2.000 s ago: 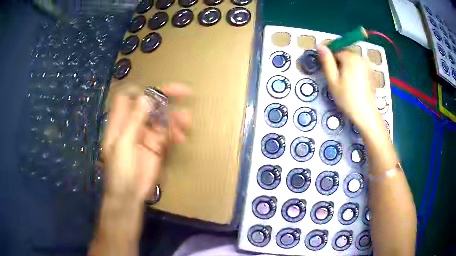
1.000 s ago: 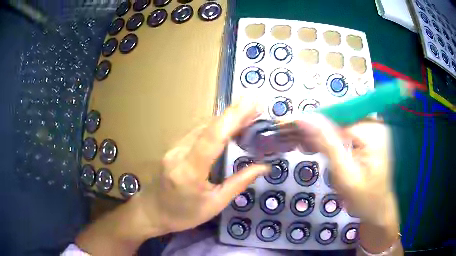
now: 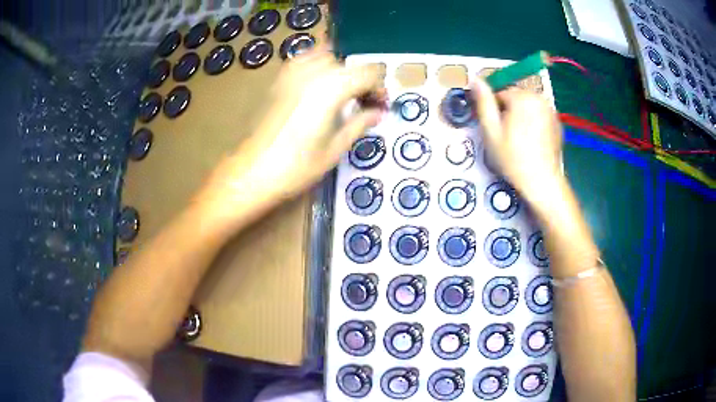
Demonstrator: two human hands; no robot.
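Note:
The white foam tray [image 3: 432,174] holds rows of round speakers, magnet side up. My right hand [image 3: 522,137] grips the green test probe [image 3: 514,72], its fingertips at a dark speaker [image 3: 459,107] in the tray's second row. My left hand [image 3: 318,118] reaches over the tray's upper left corner. Its fingertips are closed around a small dark round piece, seemingly a speaker [image 3: 367,104], blurred and mostly hidden. Whether that piece is lifted or in its pocket, I cannot tell. The probe's contact end is hidden by my fingers.
Brown cardboard [image 3: 255,290] at left bears shiny speakers [image 3: 220,59], cone side up, along its top and left edges. A clear blister tray [image 3: 63,204] lies further left. Another filled tray [image 3: 679,67] and a white sheet are at top right. Red, blue and yellow tape crosses the green mat [image 3: 604,212].
My hands have parted from over the middle of the tray and moved up to its second row. A speaker now shows by my right fingertips where a pocket was empty. The view has shifted.

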